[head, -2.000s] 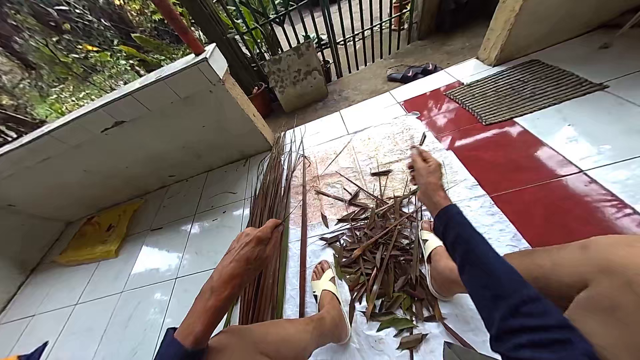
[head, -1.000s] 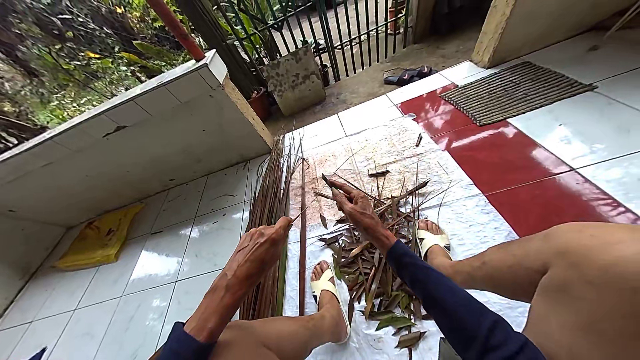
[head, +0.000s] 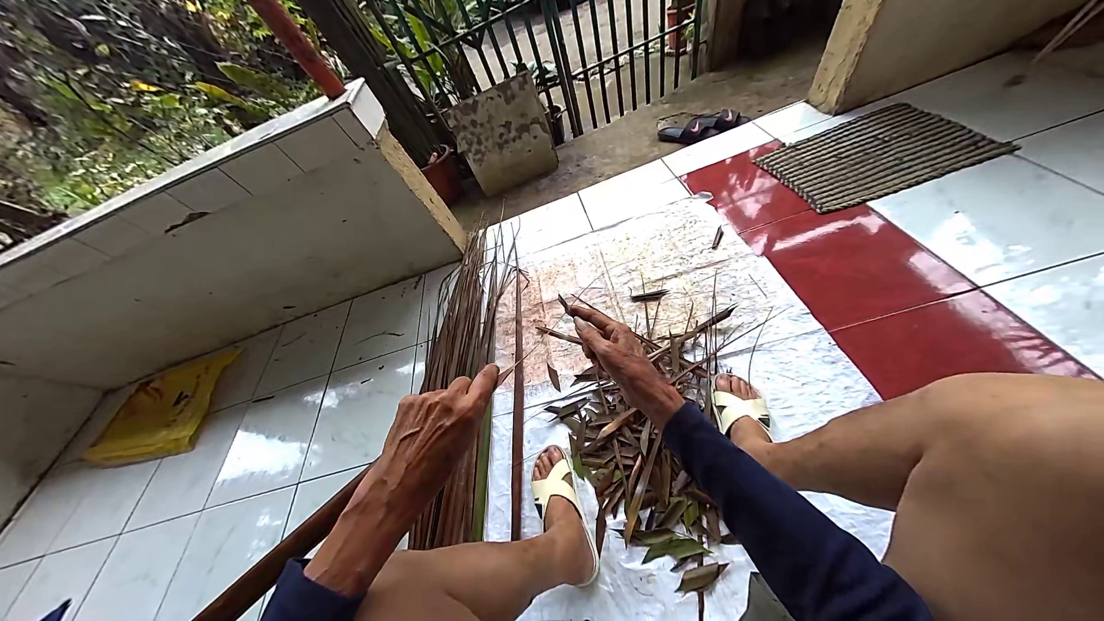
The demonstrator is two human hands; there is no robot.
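Observation:
My left hand grips a thin strip, whose tip shows beyond the fingers; a long brown stalk runs beneath that forearm. My right hand pinches a small dark leaf piece between thumb and fingers, above the pile of cut brown and green leaf pieces. Left of the pile lies a bundle of long, thin brown palm fronds or leaf strips, with a single brown stick beside it. A white sheet with reddish stains lies under the pile.
My sandalled feet stand on either side of the pile. A yellow plastic bag lies by the low wall. Farther off are a ribbed doormat, dark slippers, a metal gate and a leaning slab.
My right hand has moved left from over the sheet's right side, towards my left hand, and has changed little in the last second. The left hand stays near the bundle.

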